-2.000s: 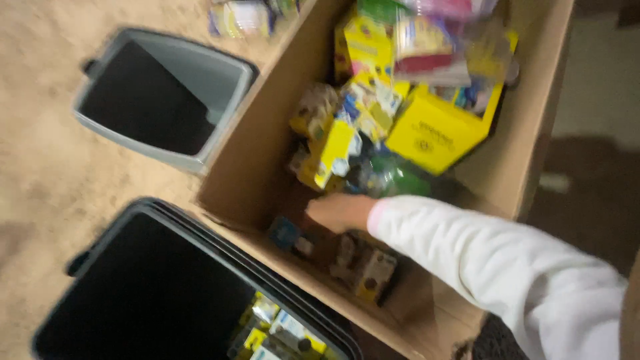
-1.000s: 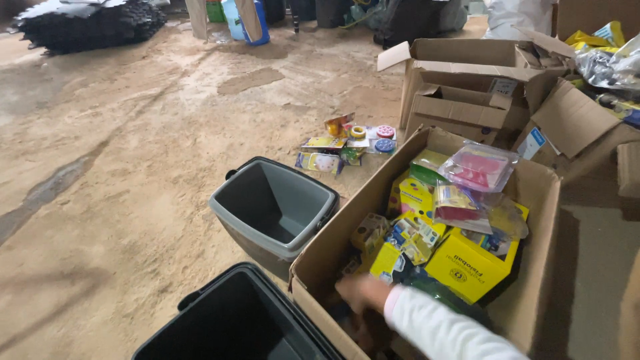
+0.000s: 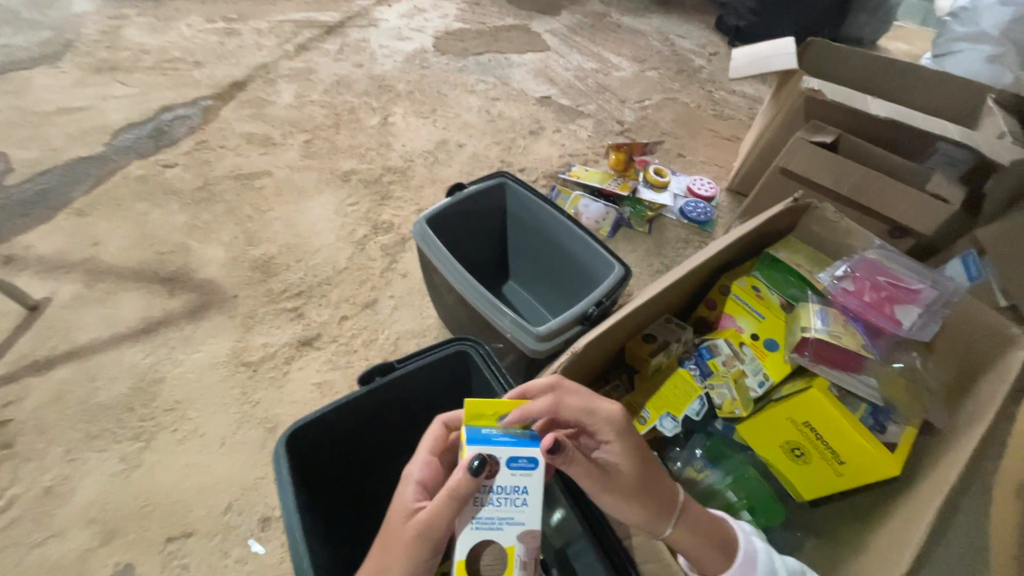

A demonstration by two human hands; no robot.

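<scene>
A white, blue and yellow elastic bandage box [image 3: 504, 512] is upright between my hands, above the near black bin [image 3: 352, 480]. My left hand [image 3: 432, 488] grips it from the left side, with the thumb across its front. My right hand [image 3: 592, 448] touches its yellow top flap and right edge with bent fingers. To the right, the large cardboard box [image 3: 672, 280] holds yellow cartons, a yellow ball box [image 3: 824, 440], a pink item in clear plastic [image 3: 888, 288] and green plastic packaging [image 3: 744, 488].
A grey bin [image 3: 520, 320] with a dark interior stands beyond the black one, against the cardboard box. Several packaged toys [image 3: 592, 208] lie on the concrete floor behind it. Other open cardboard boxes [image 3: 872, 184] stand at the back right.
My right hand was down inside the large cardboard box. It is now over the near bin at the bandage box, and my left hand has come into view holding that box.
</scene>
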